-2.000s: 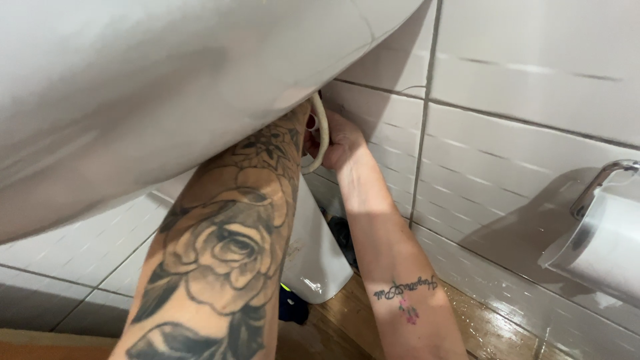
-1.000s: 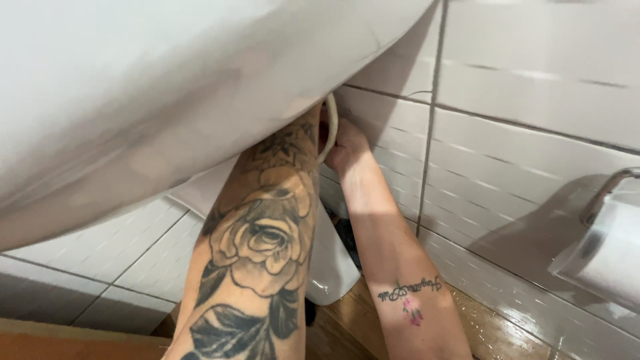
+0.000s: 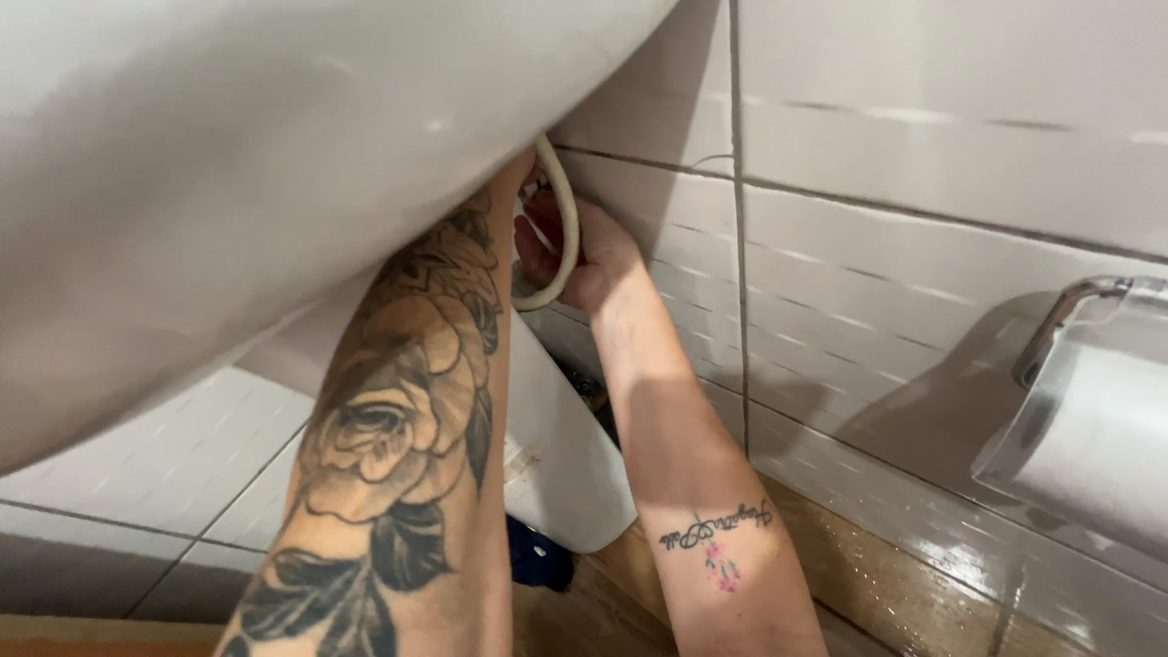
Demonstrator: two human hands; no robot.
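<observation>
A white ceramic washbasin (image 3: 274, 182) fills the upper left, seen from its outer side. Both forearms reach beneath it. My left hand is almost wholly hidden behind the basin's edge; only skin near the wrist shows. Close to the tiled wall, my right hand (image 3: 584, 242) is raised with its palm and curled fingers partly in view behind a looped off-white flexible hose (image 3: 569, 219). Whether its fingers grip anything cannot be made out. Small shiny fittings near the fingertips are too hidden to name. Below the hands stands a white ceramic pedestal (image 3: 566, 456).
White wall tiles (image 3: 912, 210) rise close on the right. A toilet paper roll (image 3: 1095, 429) hangs there on a metal holder (image 3: 1040, 342) with a clear cover. A dark blue item (image 3: 538, 557) lies by the pedestal's foot on the wet-looking wood-pattern floor (image 3: 602, 593).
Compared with one second ago, more of my right palm and of the hose loop shows below the basin's edge. Both arms remain under the basin.
</observation>
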